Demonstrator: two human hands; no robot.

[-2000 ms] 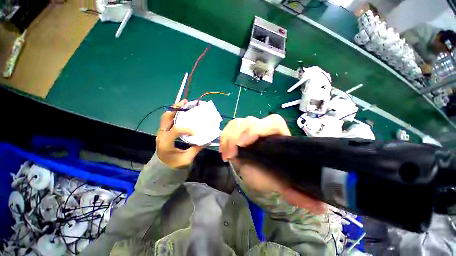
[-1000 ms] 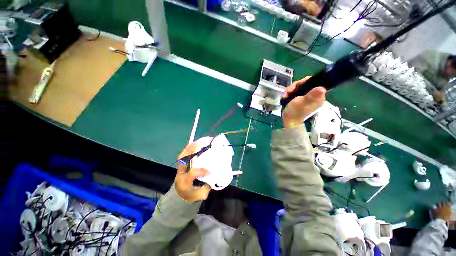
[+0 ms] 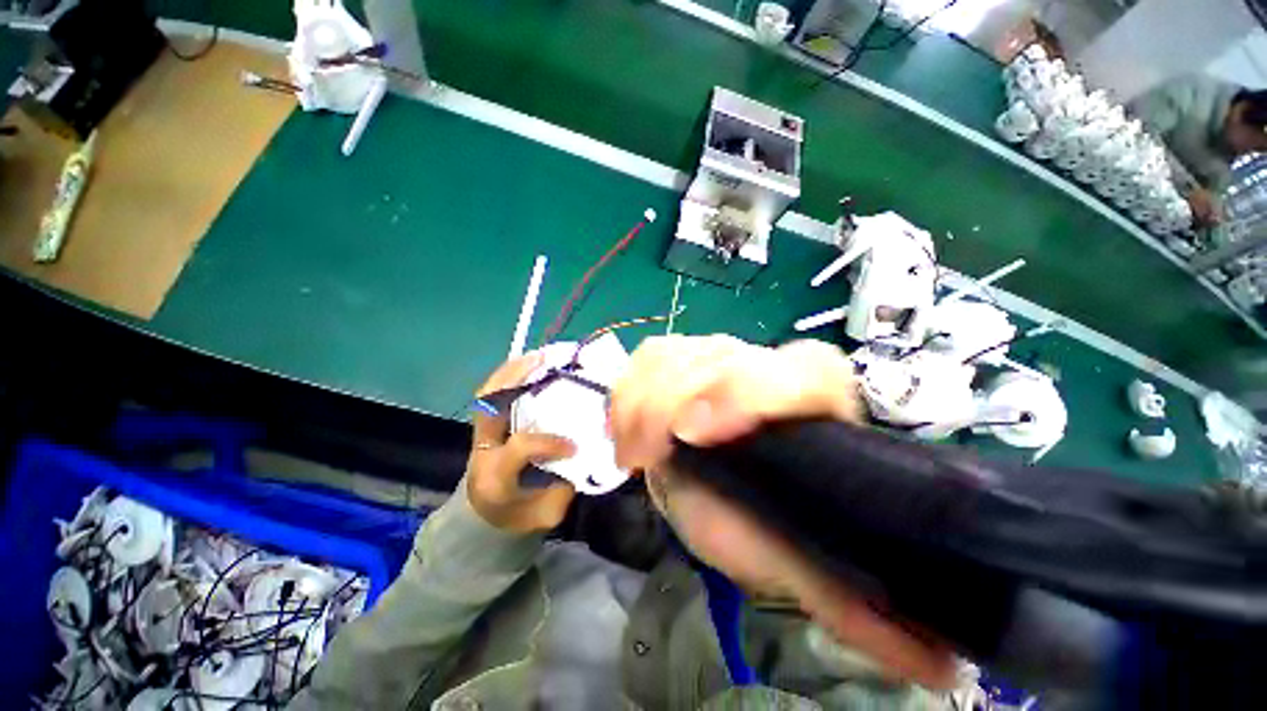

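My left hand [image 3: 517, 465] holds a white camera housing [image 3: 573, 417] over the bench's front edge, left of the picture's middle. One white antenna [image 3: 528, 306] stands up from it, and red, black and yellow lead wires trail from its top. My right hand [image 3: 736, 403] is closed around a thick black electric screwdriver [image 3: 889, 507], which is large and blurred and extends to the lower right. My right fingers are beside the housing's right side. The screwdriver's tip and any screw are hidden behind my right hand.
A screw feeder [image 3: 736, 188] stands at the back of the green bench [image 3: 403, 264]. White camera units [image 3: 889, 285] lie at right. A brown board [image 3: 167, 153] holds a slim tube [image 3: 63, 195]. A blue bin [image 3: 278, 528] of round parts is lower left. A person [image 3: 1188, 125] is at upper right.
My right hand has come down with the screwdriver from near the feeder to the housing. The housing stays in my left hand. The whole view has shifted a little.
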